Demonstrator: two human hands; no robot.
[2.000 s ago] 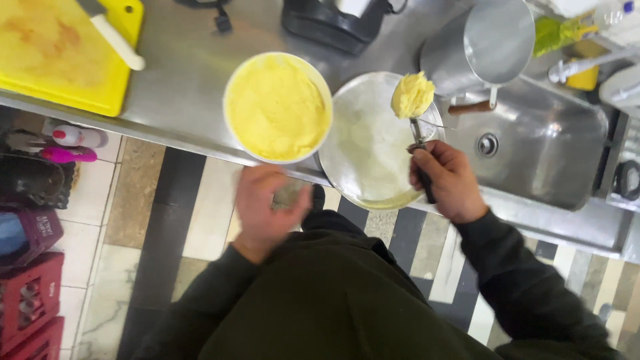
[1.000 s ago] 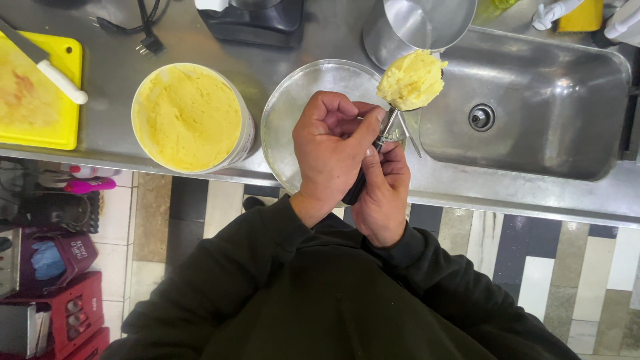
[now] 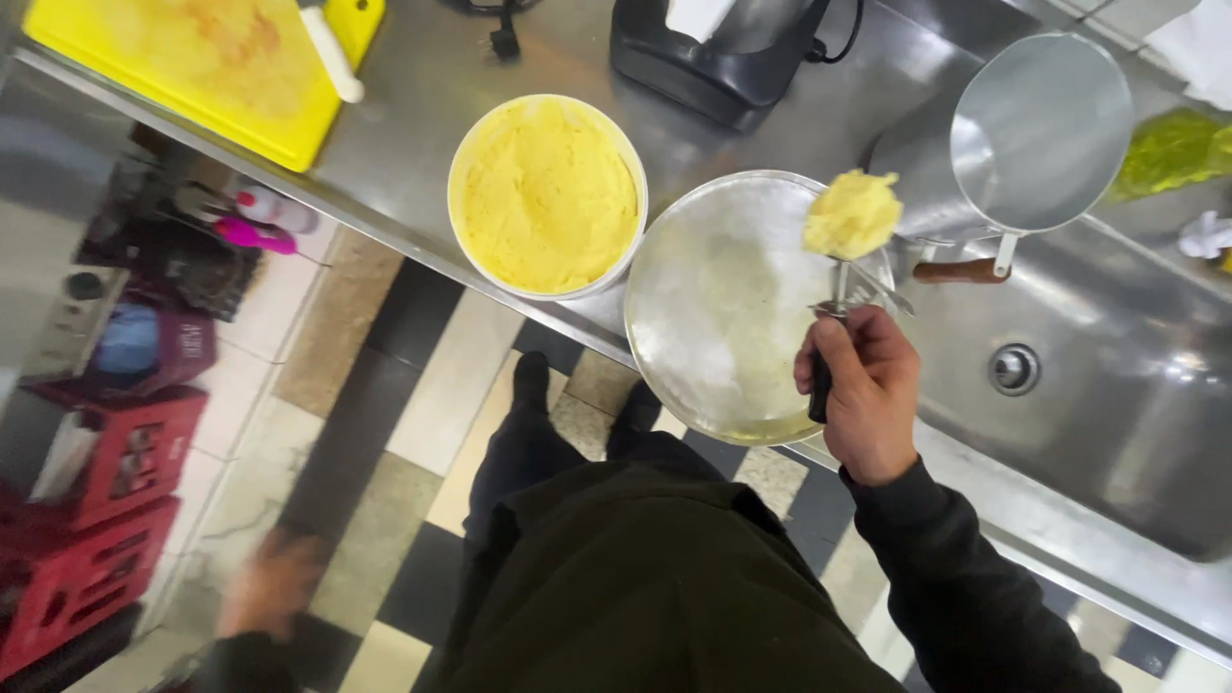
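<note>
My right hand [image 3: 863, 390] grips the black handle of a metal scoop [image 3: 839, 289], its head heaped with a yellow mash-like mass [image 3: 852, 214]. The scoop is over the right part of a round metal tray [image 3: 731, 308], which lies at the counter's front edge. Just left of the tray stands a round white tub [image 3: 642, 252] filled with the same kind of yellow mass. My left hand [image 3: 274, 582] is blurred, low at the left above the floor, away from the counter; its fingers are not clear.
A metal pot [image 3: 1039, 135] with a wooden-gripped handle stands beside the sink [image 3: 1088, 385]. Behind the tray is a black appliance [image 3: 712, 67]. A white-handled knife [image 3: 330, 53] lies on a yellow cutting board [image 3: 231, 87]. Red crates [image 3: 135, 462] are on the floor at the left.
My left hand, which was at the scoop beside my right hand one second ago, has let go and moved down to the left. My right hand still holds the loaded scoop. The view has shifted and tilted.
</note>
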